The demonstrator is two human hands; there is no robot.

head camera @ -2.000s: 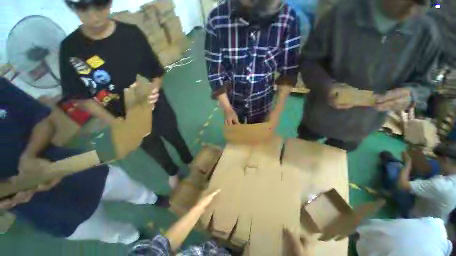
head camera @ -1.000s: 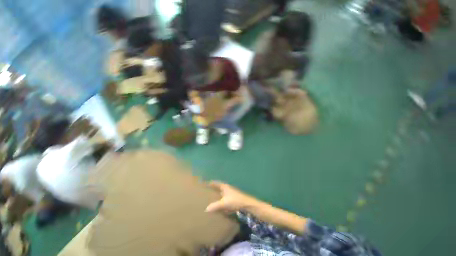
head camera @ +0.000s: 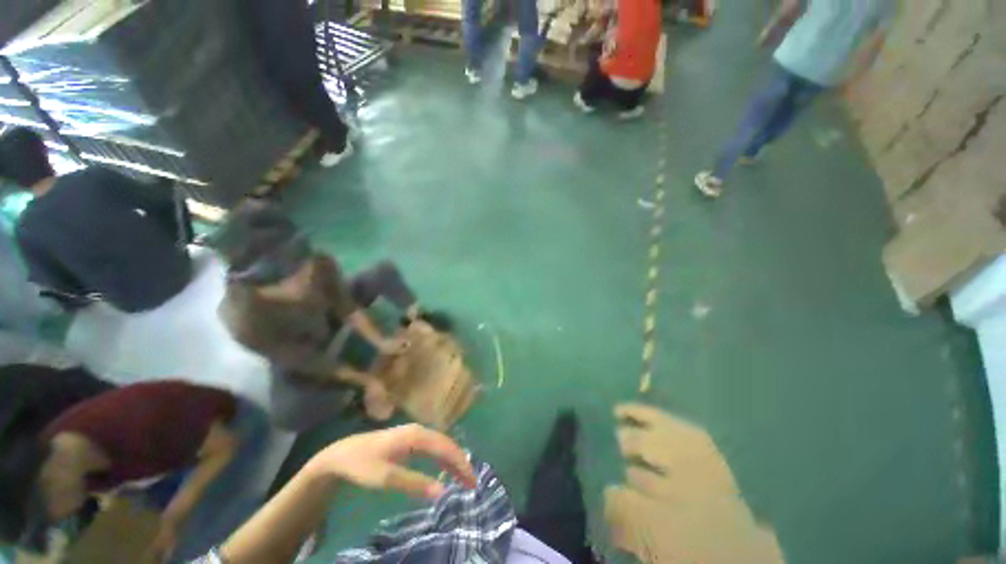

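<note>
My left hand [head camera: 388, 461] is at the lower middle, fingers apart, with nothing in it. It is in front of my striped plaid shirt. My right hand [head camera: 675, 485] is at the lower right, large and blurred, its fingers partly curled and pointing left. Nothing shows in it. A brown cardboard piece [head camera: 428, 377] is in the hands of a seated person just beyond my left hand. Another brown cardboard piece [head camera: 116, 534] is held by a person in a dark red top at the lower left.
Green floor [head camera: 552, 253] with yellow-black tape [head camera: 651, 286] lies ahead. A wrapped dark stack [head camera: 210, 88] on a pallet stands at the upper left. Stacked brown cartons [head camera: 938, 121] stand at the right. Several people sit at left; others stand or crouch farther back, and one walks.
The view has swung right, from the cardboard-topped table to the open floor. The brown sheet beside my hand a second ago is out of view. Both of my hands now show.
</note>
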